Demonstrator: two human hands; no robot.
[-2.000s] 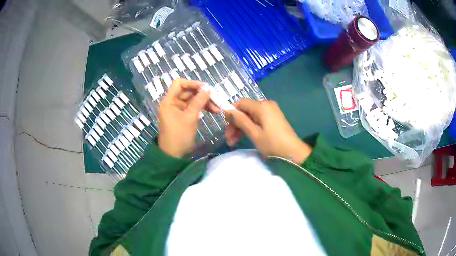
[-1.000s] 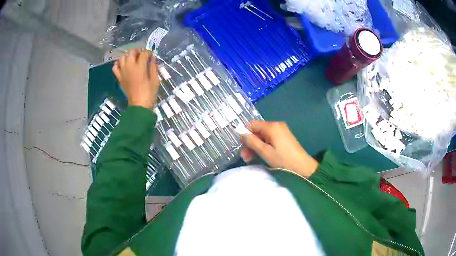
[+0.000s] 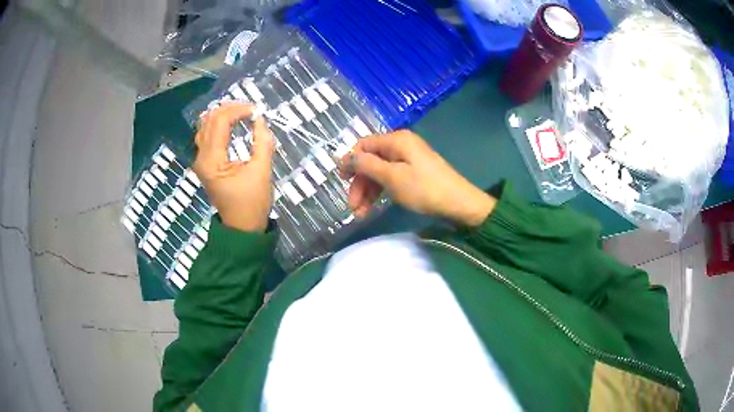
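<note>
A clear tray (image 3: 302,241) lies in front of me with rows of thin metal rods bearing white plastic pieces. My left hand (image 3: 237,165) is over its left part, thumb and fingertips pinched on one end of a thin metal rod (image 3: 291,129) that slants towards my right hand. My right hand (image 3: 402,173) is over the tray's right side, fingers closed around a small white piece (image 3: 341,150), mostly hidden by the fingertips. A second clear tray (image 3: 165,197) with similar rods lies to the left, partly behind my left hand.
A blue ribbed tray (image 3: 386,56) and a blue bin (image 3: 591,20) are beyond. A dark red bottle (image 3: 535,56), a clear case with a red-bordered label (image 3: 550,145) and a clear bag of white pieces (image 3: 656,113) are at right. Crumpled clear plastic (image 3: 209,32) lies top left.
My left hand has come back from the tray's upper left corner and now holds a rod. My right hand has moved left and up over the tray. The camera view has shifted slightly.
</note>
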